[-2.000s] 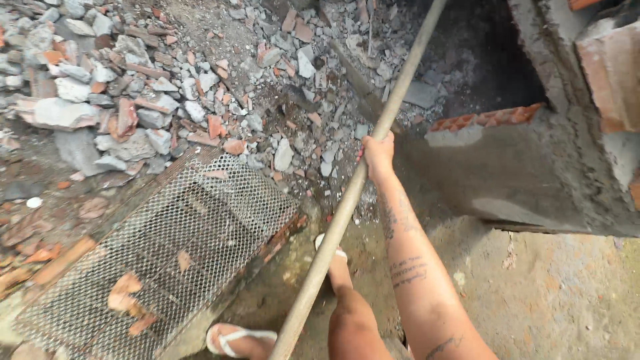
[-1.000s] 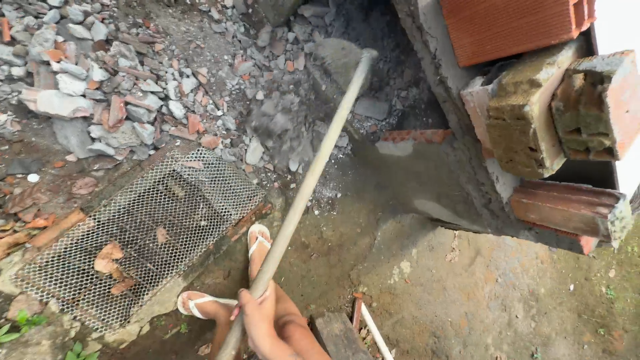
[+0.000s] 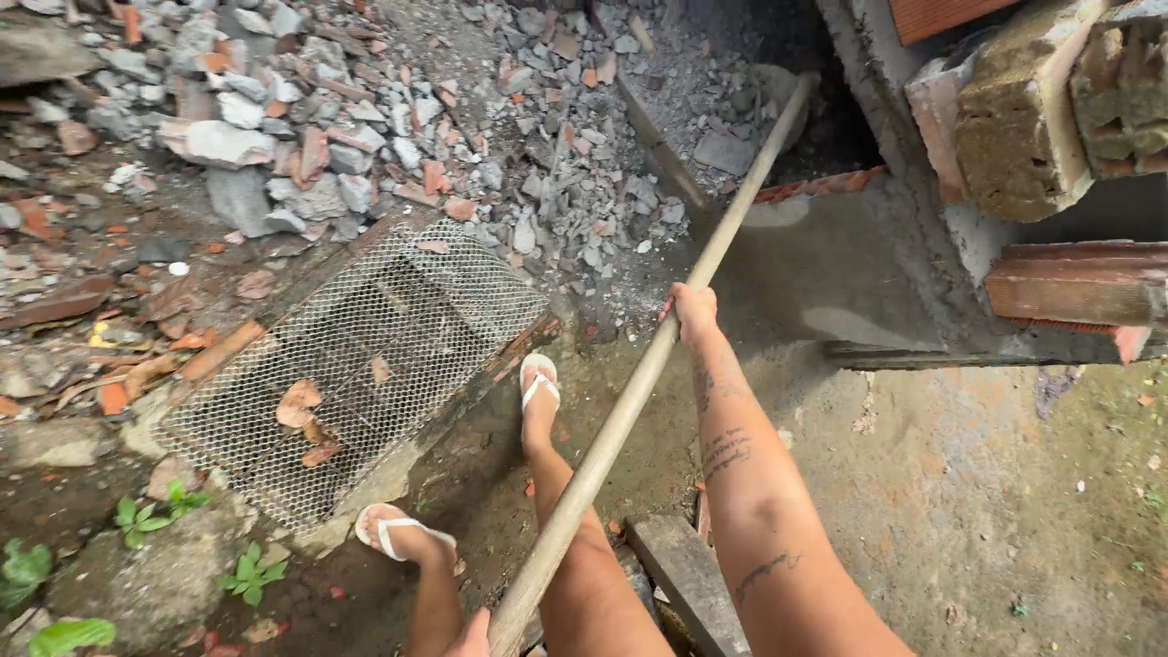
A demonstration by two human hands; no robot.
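A hoe with a long wooden handle (image 3: pixel 630 401) runs diagonally from the bottom centre to the upper right. Its grey blade (image 3: pixel 783 99), partly hidden, rests at the edge of the rubble (image 3: pixel 566 137) beside a dark opening. Around the middle of the handle, my right hand (image 3: pixel 691 310) is closed, with the arm stretched forward. Only part of my left hand (image 3: pixel 470 636) shows at the bottom edge, closed on the handle's lower part. Grey and reddish fragments surround the blade's side of the rubble.
Left of my feet lies a metal mesh grate (image 3: pixel 365 365) with dry leaves on it. A low rendered wall (image 3: pixel 821 265) and stacked broken bricks (image 3: pixel 1031 109) stand at the right. A wooden board (image 3: pixel 684 575) lies near my legs; small plants (image 3: pixel 251 573) grow at lower left.
The hoe blade has moved right, closer to the dark opening, since one second ago. My right hand is now far up the handle, where no hand showed one second ago.
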